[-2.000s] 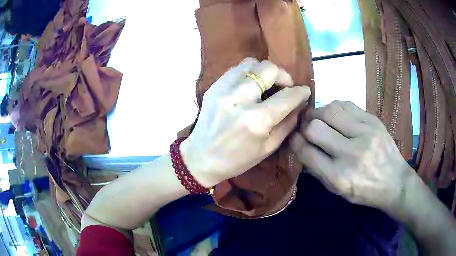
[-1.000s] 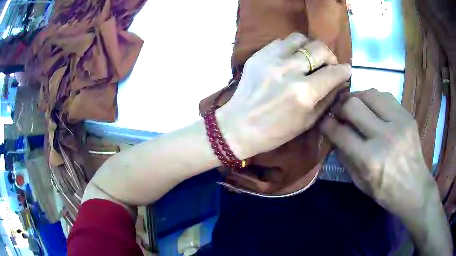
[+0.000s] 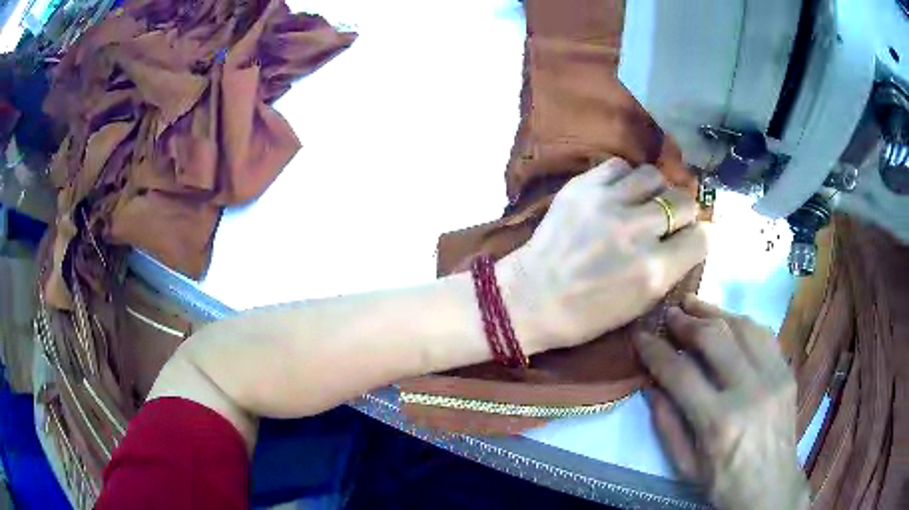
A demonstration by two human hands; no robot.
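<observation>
A rust-brown fabric piece [image 3: 573, 95] lies on the white machine table and runs under both hands near the presser foot [image 3: 707, 191]. A brown strip with a pale toothed line [image 3: 518, 406] lies along its near side and curves up to my right hand. My left hand [image 3: 613, 259], with a ring and a red bead bracelet, presses on the fabric and grips its edge just below the presser foot. My right hand [image 3: 723, 398] is nearer the front edge and pinches the fabric and strip. The fingertips are partly hidden.
The white-grey sewing machine head [image 3: 743, 80] stands at the upper right. A crumpled rust-brown panel pile [image 3: 179, 149] lies at the left, with a strip bundle [image 3: 75, 369] below it. More brown strips [image 3: 862, 349] hang at the right. A ruler-marked front edge [image 3: 478, 456] crosses below.
The view has shifted, and the machine head is now visible. The fabric and hands are now beside the presser foot. The strip's toothed line now lies along the table's front edge.
</observation>
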